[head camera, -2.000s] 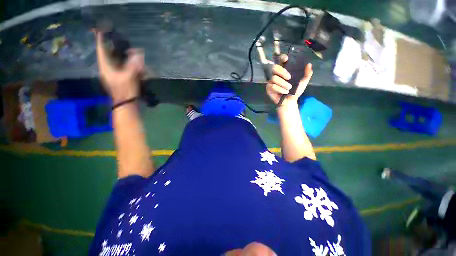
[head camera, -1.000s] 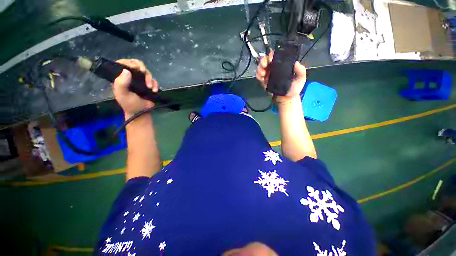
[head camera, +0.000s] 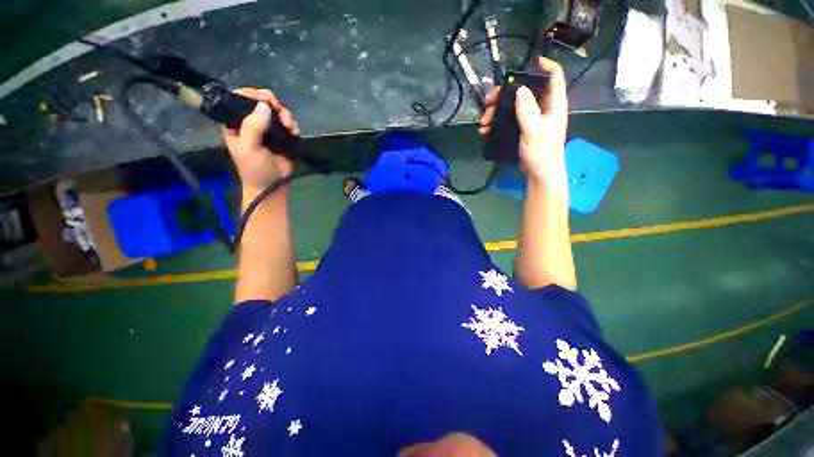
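My left hand (head camera: 261, 132) grips a black handheld unit (head camera: 227, 105), tilted over the bench's front edge. A black cord runs from it and loops over my wrist. My right hand (head camera: 538, 114) holds a black power adapter (head camera: 507, 125) upright at the bench edge, thumb on its face, with a cord trailing from its lower end. A pair of slim pale-handled tools (head camera: 468, 62) lies on the bench behind the adapter. A dark device with a red light (head camera: 571, 34) sits at the back right.
The dark green bench (head camera: 357, 67) spans the top. White packets (head camera: 639, 55) and brown cardboard (head camera: 775, 58) lie right. Blue stools (head camera: 406, 170) stand below, one light blue (head camera: 591, 175). A carton of small parts (head camera: 94, 228) is on the floor at left.
Both hands moved slightly right, the right hand also a little up. Its thumb is now over the adapter. The cord at my left wrist shifted. The left hand took hold of the handheld unit earlier.
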